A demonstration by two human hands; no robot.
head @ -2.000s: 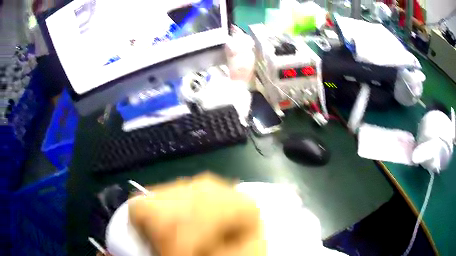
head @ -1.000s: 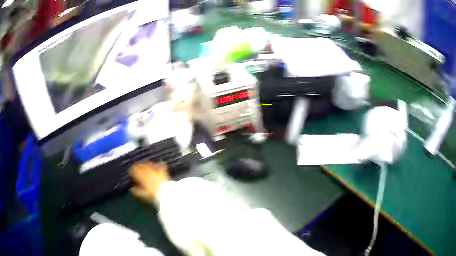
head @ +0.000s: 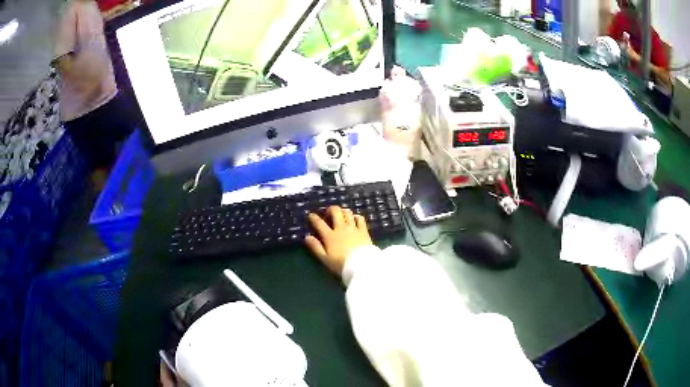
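A white security camera (head: 238, 348) with a black front and two thin white antennas is at the lower left, cut off by the bottom edge. Only a sliver of my left hand (head: 166, 373) shows against its left side; the rest is hidden or out of frame. My right hand (head: 338, 239) holds nothing and rests with spread fingers on the right part of the black keyboard (head: 242, 225). The monitor (head: 265, 64) shows a bright live picture with green and yellow areas.
A black mouse (head: 486, 249), a smartphone (head: 430, 198) and a power supply (head: 473, 143) with red digits are right of the keyboard. Another white camera (head: 666, 238) stands by a paper sheet (head: 600, 243) at far right. Blue crates (head: 76, 302) and a person (head: 85, 68) are at left.
My right hand was a close blur over the white camera, then over the keyboard; now it rests on the keys. The monitor picture has changed. The view has shifted and sharpened.
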